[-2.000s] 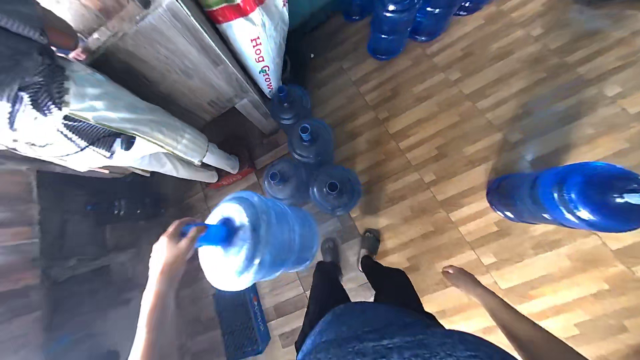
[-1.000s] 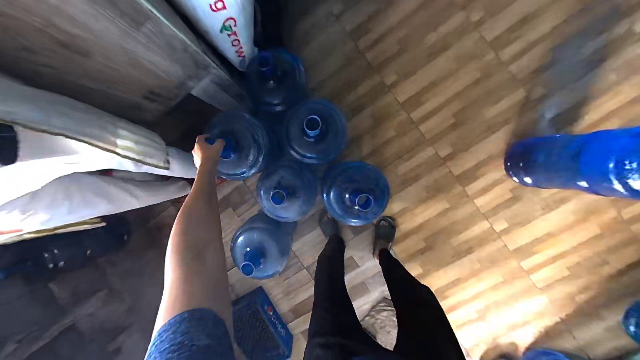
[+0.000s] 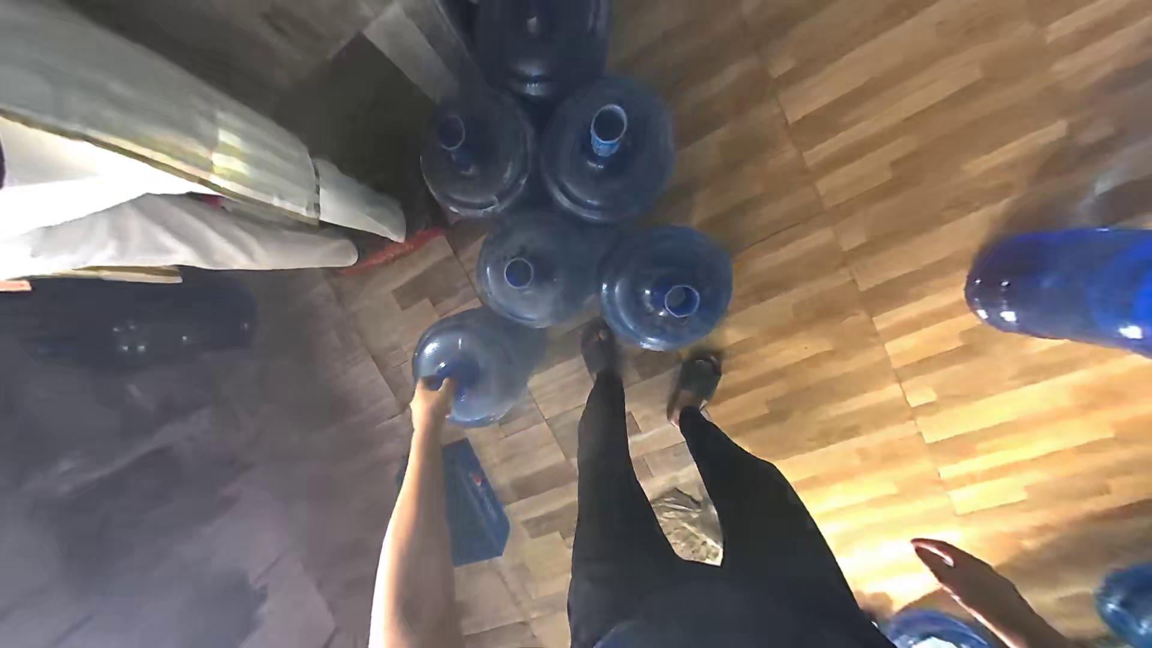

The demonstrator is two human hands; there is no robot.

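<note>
My left hand (image 3: 434,403) grips the neck of a clear blue water jug (image 3: 477,355) that stands left of my feet. Directly beyond it are a jug (image 3: 540,292) with an open neck and another (image 3: 668,270) in front of my shoes. Farther off, two more jugs (image 3: 475,171) (image 3: 621,171) stand side by side, and a darker one (image 3: 540,45) is at the top. Low on the right is my right hand (image 3: 963,571), its fingers extended and holding nothing, near a jug (image 3: 936,630) at the bottom edge.
A blue plastic crate (image 3: 472,504) sits on the tiled floor left of my legs. White sacks (image 3: 180,234) lean in at the left. A darker blue jug (image 3: 1071,283) lies at the right, and part of another (image 3: 1125,603) shows at the lower right. Crumpled material (image 3: 688,522) lies between my legs.
Two seconds ago my left hand held a jug up by its neck. One second ago it was at a jug beside the sacks; now it is on the nearest jug. My right hand has come back into view.
</note>
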